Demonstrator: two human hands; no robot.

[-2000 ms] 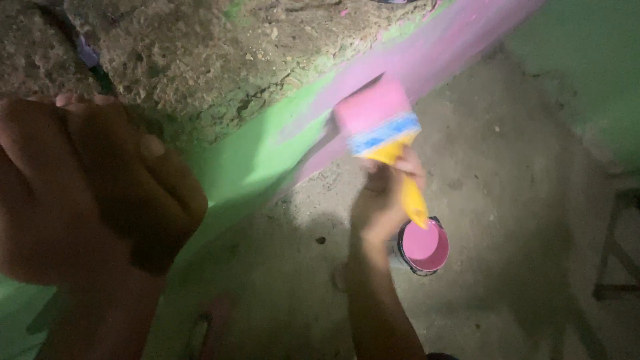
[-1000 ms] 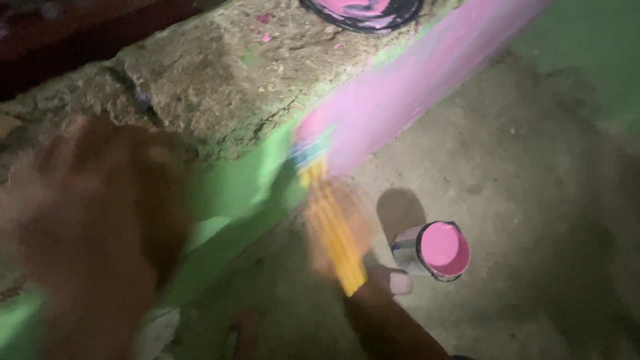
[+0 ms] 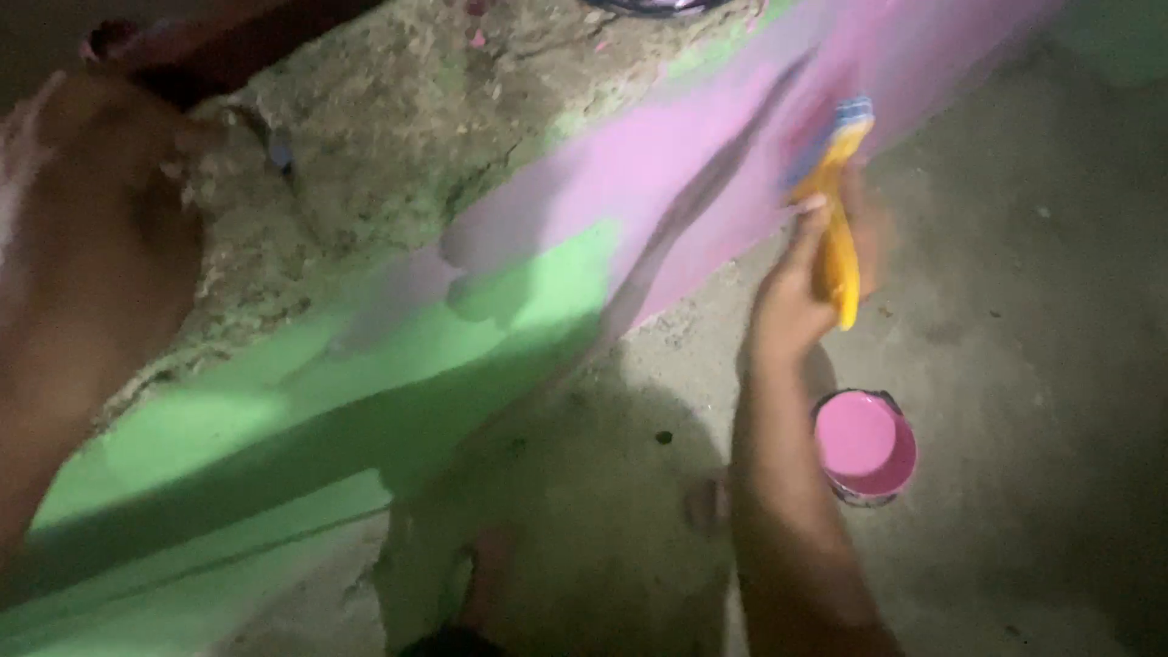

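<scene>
My right hand [image 3: 808,274] grips the yellow handle of a wide paintbrush [image 3: 844,246], whose blurred head lies against the pink-painted part of a low wall [image 3: 630,173]. Green paint [image 3: 365,383] covers the wall's left part. A paint bucket [image 3: 865,447] with pink paint inside stands on the floor, below and right of my right hand. My left hand [image 3: 109,192], dark and blurred, is at the left over the wall's rough top; what its fingers do is not clear.
The rough, crumbling ledge [image 3: 383,119] runs along the top of the wall. A dark rim [image 3: 666,7] of a round thing shows at the top edge. Concrete floor [image 3: 1022,365] lies at the right. Part of a foot [image 3: 707,502] is beside my right forearm.
The brush in my right hand has moved up and right along the wall since a second ago. Pink covers wall further left than two seconds ago.
</scene>
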